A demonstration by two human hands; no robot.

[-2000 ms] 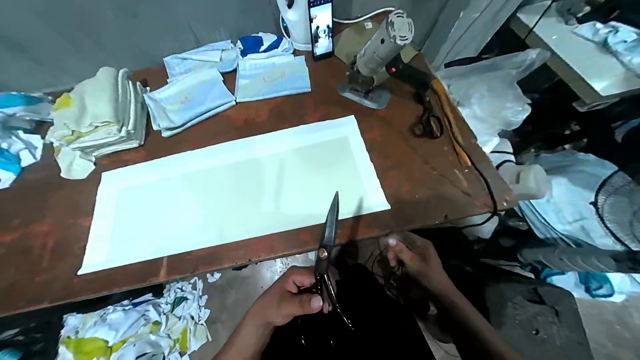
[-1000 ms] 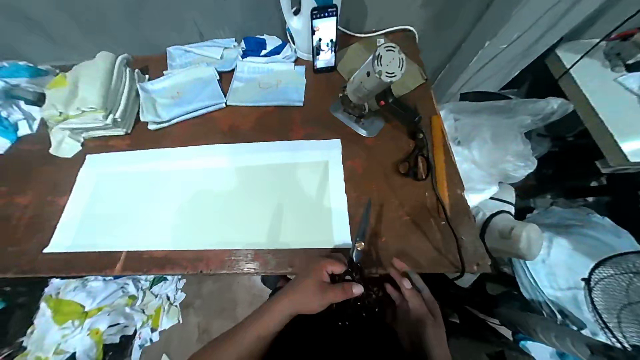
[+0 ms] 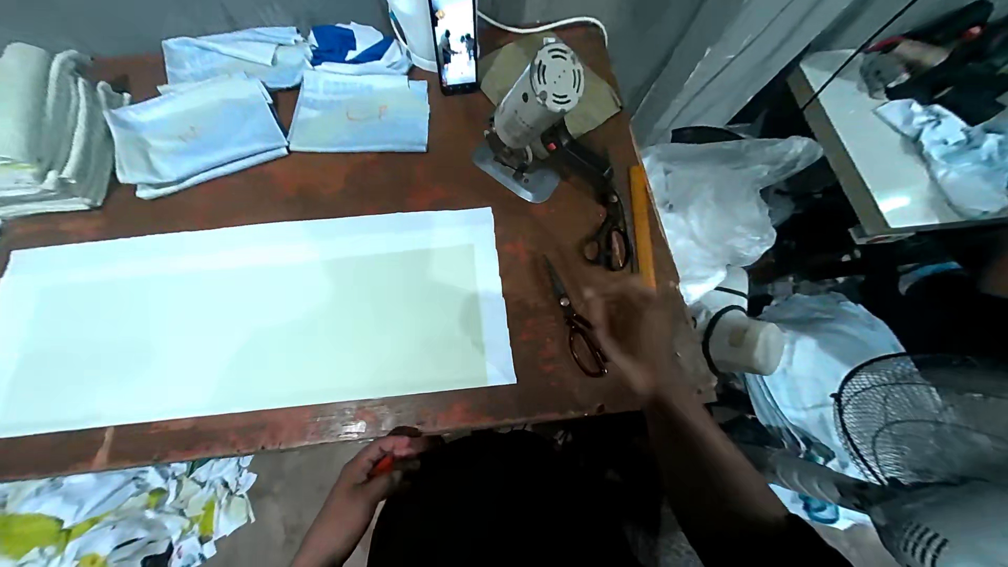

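A white rectangular cloth [image 3: 260, 315] lies flat on the brown wooden table [image 3: 378, 189]. To its right rest scissors [image 3: 573, 319] with dark handles, blades pointing away from me. My right hand [image 3: 630, 339] is blurred just beside those handles; whether it touches them I cannot tell. Below the table's front edge, my left hand [image 3: 386, 468] is closed around a small red object [image 3: 383, 465], mostly hidden by the fingers. A second pair of black-handled scissors [image 3: 610, 240] lies further back, beside a yellow ruler-like strip [image 3: 642, 224].
An electric cloth cutting machine [image 3: 535, 106] stands at the back right near a phone [image 3: 455, 47]. Folded light-blue cloths [image 3: 197, 130] and a pile of cream cloths [image 3: 51, 134] occupy the back. Fabric scraps [image 3: 118, 512] lie below left; a wire fan guard [image 3: 906, 417] is at right.
The scissors, held in my left hand earlier, now lie on the table. My right hand has moved up beside them. A small red object now shows in my left hand.
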